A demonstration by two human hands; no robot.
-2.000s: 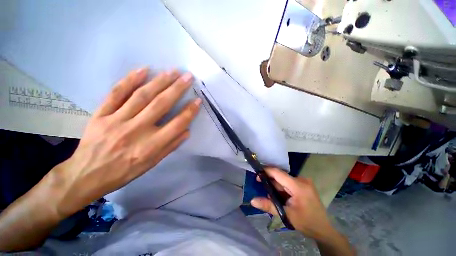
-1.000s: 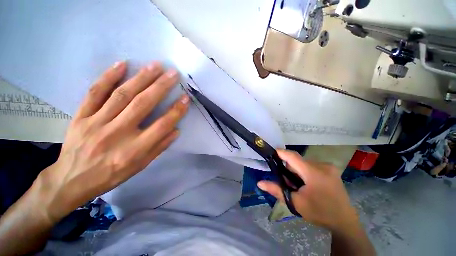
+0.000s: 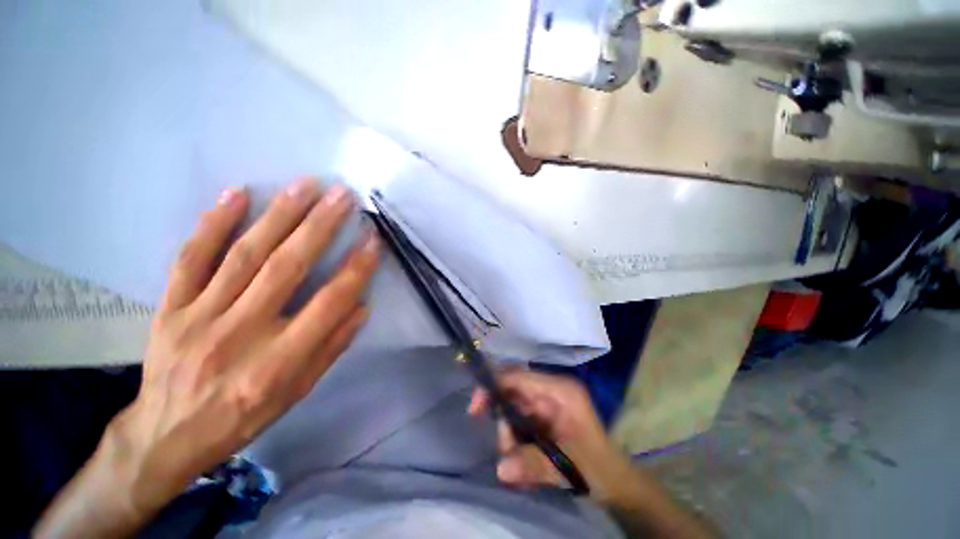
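A large pale garment panel (image 3: 137,137) lies over the table's front edge and hangs towards my lap. My left hand (image 3: 247,326) rests flat on it, fingers spread and holding nothing. My right hand (image 3: 547,421) holds the black tailor's shears (image 3: 426,290) by the handles, below the table edge. The blades lie along the pocket opening, their tips just right of my left fingertips. A dark pocket slit (image 3: 453,279) shows right of the blades. Whether the lower blade is under the cloth is hidden.
The cream sewing machine head (image 3: 895,63) and its beige machine bed (image 3: 653,126) are at the upper right. A printed ruler scale (image 3: 63,300) runs along the table's front edge. A red container (image 3: 790,310) and patterned dark cloth (image 3: 905,263) are beyond the table at the right.
The shears have turned steeper and moved left, now lying left of the slit. My right hand has moved left and down. My left hand stays flat, slightly lower in view; the view has shifted.
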